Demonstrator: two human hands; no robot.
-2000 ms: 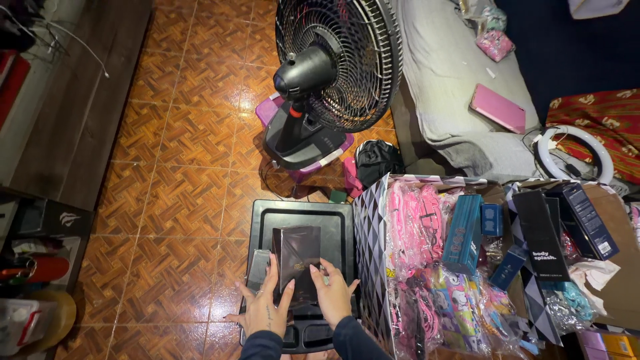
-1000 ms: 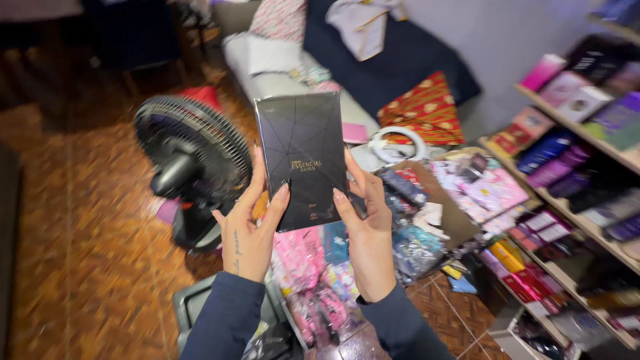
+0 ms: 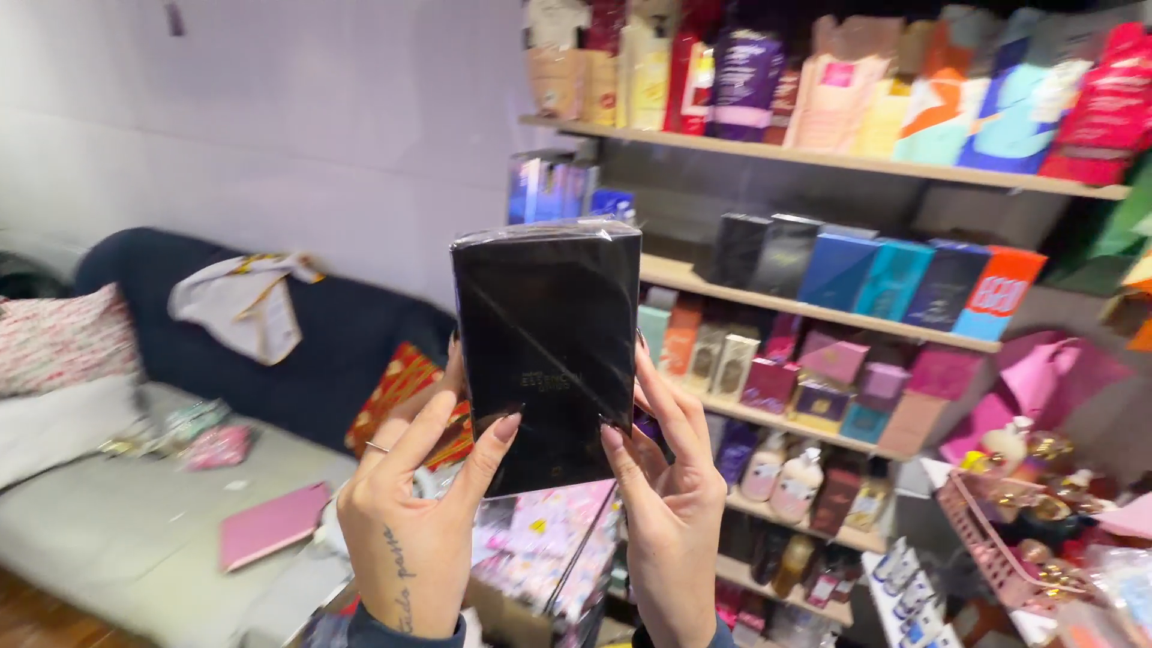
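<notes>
A black box in clear plastic wrap (image 3: 547,315) stands upright at the middle of the view, its printed face towards me. My left hand (image 3: 423,486) grips its lower left side, thumb on the front face and fingers around the edge; a thin ring is on one finger. My right hand (image 3: 670,477) holds the lower right side in the same way, thumb on the front. Both wrists come out of dark blue sleeves. Behind the hands and lower down is a cardboard box (image 3: 513,616) with pink patterned packets (image 3: 549,531).
Wooden shelves (image 3: 810,153) at the right carry bags, boxed products and bottles. A pink basket (image 3: 994,540) sits at the lower right. To the left is a dark blue sofa (image 3: 360,315) with a light seat cover, cushions and a pink folder (image 3: 274,526).
Both hands have lifted the black box from the dark tray by the fan and now hold it upright. The view has swung up to the sofa and shelves.
</notes>
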